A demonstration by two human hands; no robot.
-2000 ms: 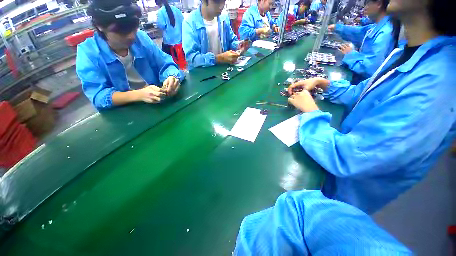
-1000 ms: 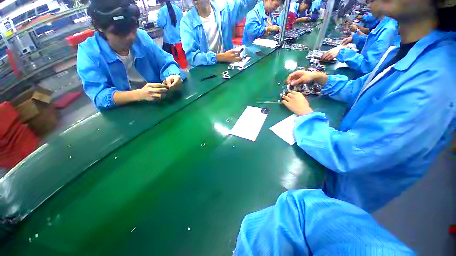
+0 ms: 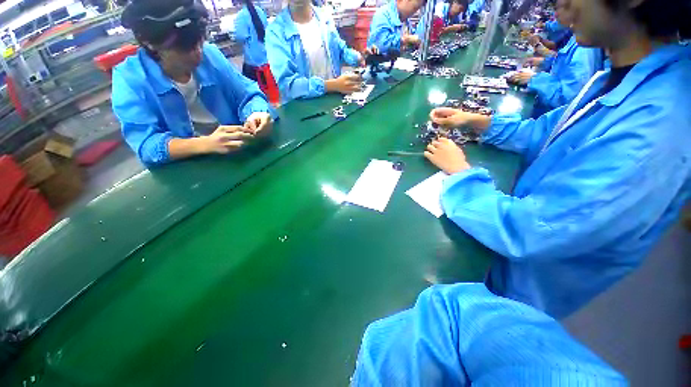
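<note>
Neither of my hands is in the picture. A blue smock sleeve (image 3: 485, 340), apparently mine, fills the bottom right and its hand is cut off or hidden. Nearest in front of me is the glossy green bench surface (image 3: 250, 302) with a few tiny white bits (image 3: 283, 239) on it. A white paper sheet (image 3: 376, 184) lies farther ahead with a small dark piece at its top corner. A second white sheet (image 3: 427, 193) lies to its right, partly behind a neighbour's sleeve.
A person in blue (image 3: 576, 174) sits close at right, hands at a module pile (image 3: 471, 134). Another person (image 3: 189, 98) works across the belt at left. More workers sit beyond. A metal post (image 3: 489, 38) stands at the back. Cardboard and red items lie at far left.
The white bits on the green surface have shifted toward the lower left. The right neighbour's hands moved slightly. A worker across now has a dark object near the hands. My sleeve has barely moved.
</note>
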